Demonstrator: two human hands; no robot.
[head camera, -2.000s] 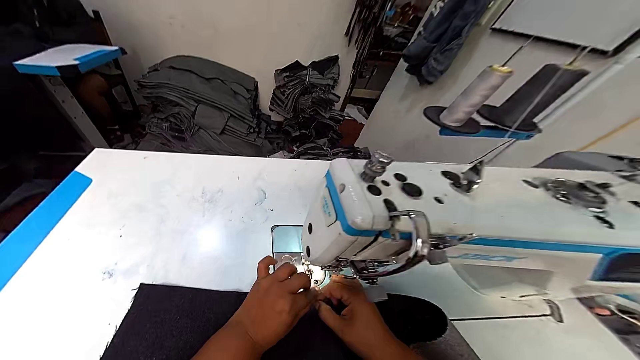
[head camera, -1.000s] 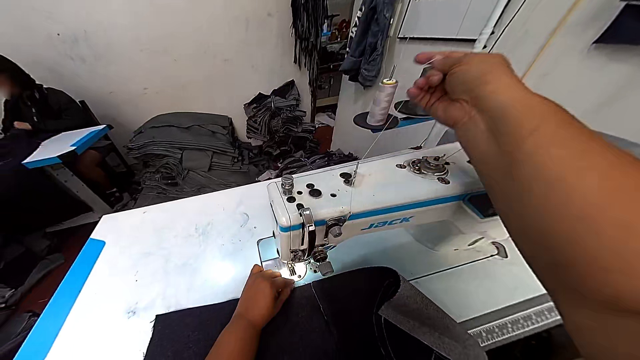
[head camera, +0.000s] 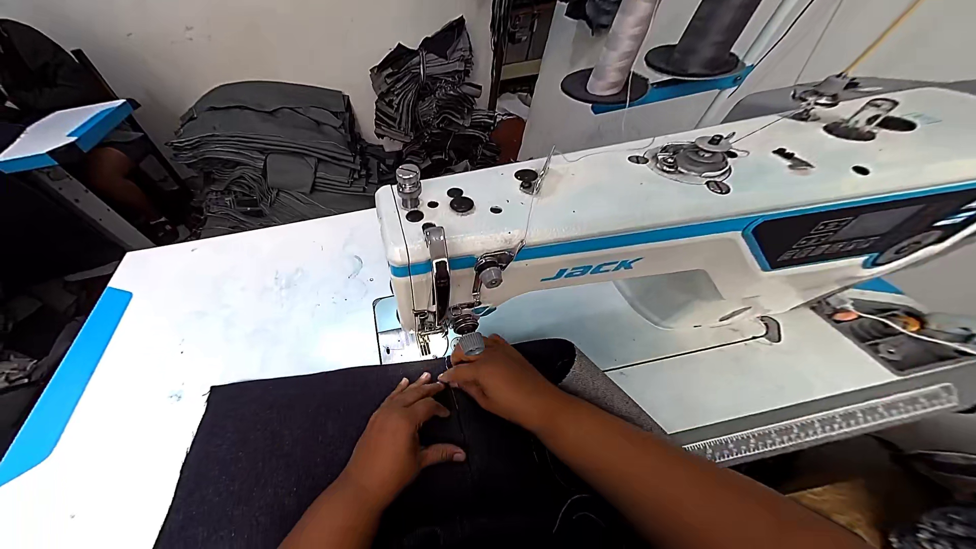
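A Jack sewing machine stands on a white table, its needle area lit. Dark denim fabric lies in front of the presser foot, its far edge near the needle plate. My left hand rests on the fabric left of a seam, fingers apart. Beside the needle area, my right hand has its thumb and index finger together at the fabric's far edge, near a grey knob. Whether those fingers pinch the cloth is hard to tell.
Thread cones stand behind the machine. Folded grey fabric is piled beyond the table. A clear ruler lies along the front edge at right. A person sits at the far left beside a small blue-edged table.
My right hand, raised near the thread cones one second ago, has come down to the fabric by the needle area. My left hand has moved from the needle area onto the cloth.
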